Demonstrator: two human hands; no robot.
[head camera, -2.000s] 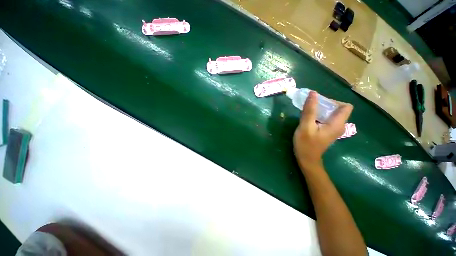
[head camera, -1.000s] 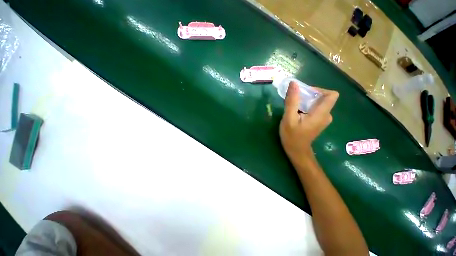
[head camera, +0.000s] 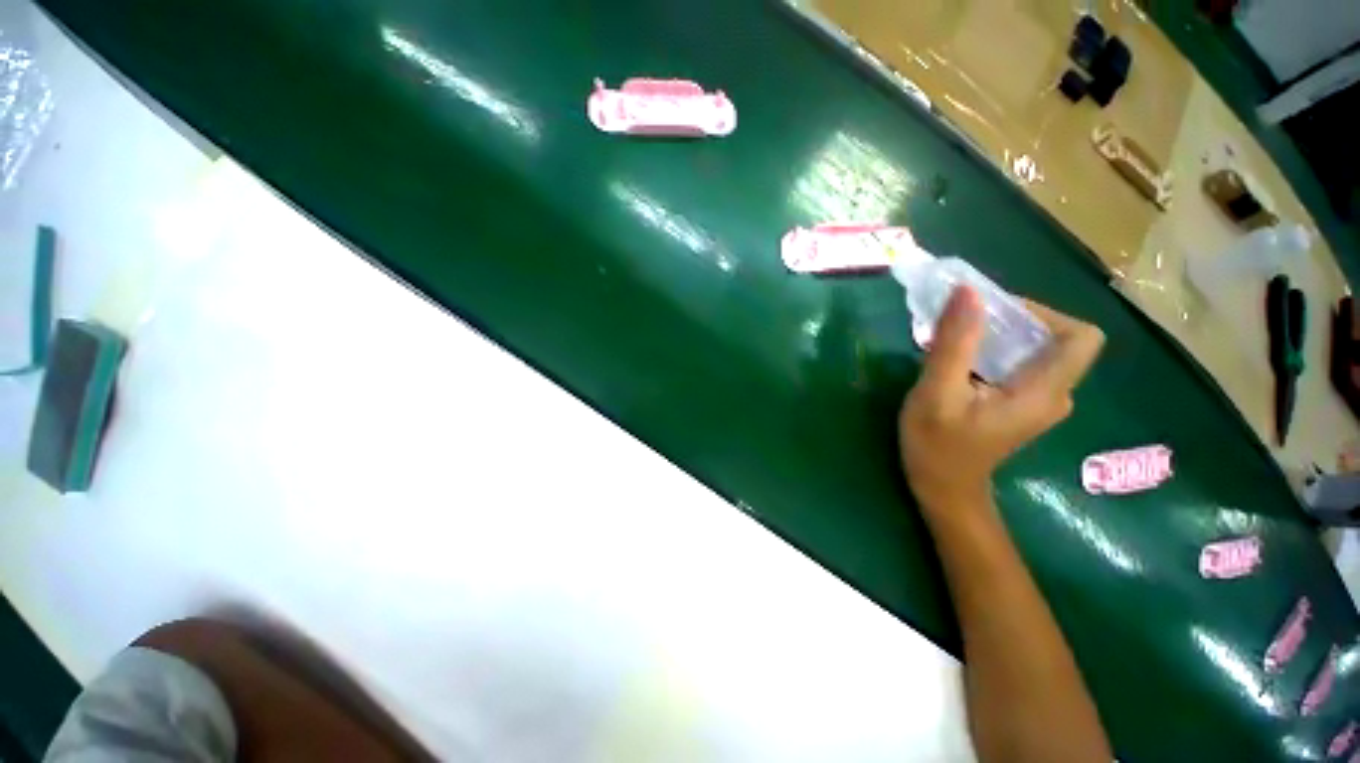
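My right hand (head camera: 992, 391) reaches over the green belt and is closed around a translucent white squeeze bottle (head camera: 977, 316). The bottle is tilted, its tip at the right end of a pink part (head camera: 847, 249); whether it touches is too small to tell. Another pink part (head camera: 662, 109) lies further left on the belt. A third pink part (head camera: 1128, 470) lies to the right of my hand, with several more beyond it. My left hand is out of the picture; only a blurred brown shape beside grey-white cloth shows at the lower left.
A green block (head camera: 76, 406) and a thin green strip (head camera: 42, 295) lie at the left of the white table (head camera: 373, 492). Clear plastic (head camera: 18, 112) is at the far left. Beyond the belt are black parts (head camera: 1096, 63), a tan piece (head camera: 1132, 166), pliers (head camera: 1286, 355) and a whitish bottle (head camera: 1253, 260).
The pink parts have moved right along the belt. My right hand first moved left to another part, then right with that part, keeping the bottle tip at it.
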